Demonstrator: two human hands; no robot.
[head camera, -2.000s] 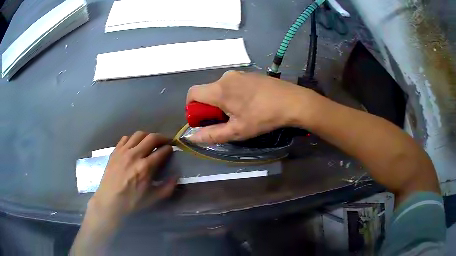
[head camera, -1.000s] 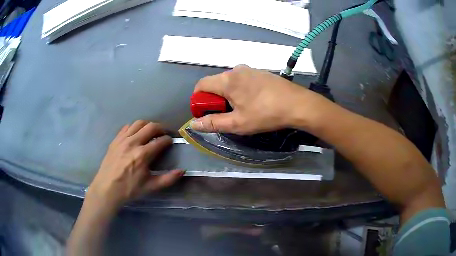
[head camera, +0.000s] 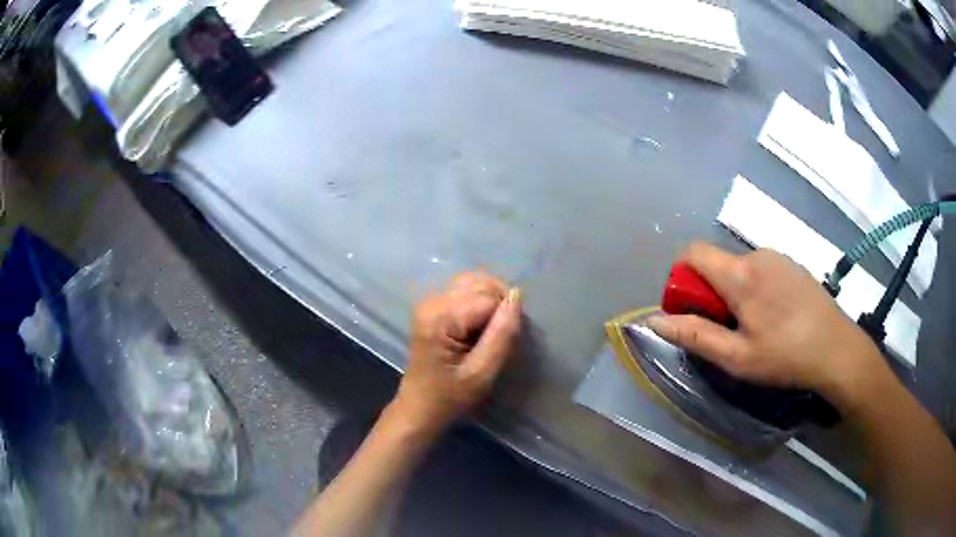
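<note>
My right hand (head camera: 770, 320) is closed round the red handle of the steam iron (head camera: 697, 388). The iron's yellowish sole rim rests on the grey pressing template (head camera: 608, 388), its pointed tip near the template's left end. White fabric strip (head camera: 734, 479) edges show along the front side of the template and behind the iron's heel. My left hand (head camera: 466, 330) is curled into a loose fist left of the template, off it, over the table; whether anything small is pinched in its fingers cannot be told.
The pressed strips (head camera: 739, 210) and a wider white pile (head camera: 839, 168) lie behind the iron. A thick strip stack (head camera: 618, 37) is at the far side, thin white ties (head camera: 865, 105) at far right. A smartphone (head camera: 222, 65) lies on folded bundles (head camera: 136, 79). The green hose (head camera: 891, 226) runs off right.
The view has swung left, so the work appears farther right. My left hand has left the template and curled up. The iron remains in my right hand on the template.
</note>
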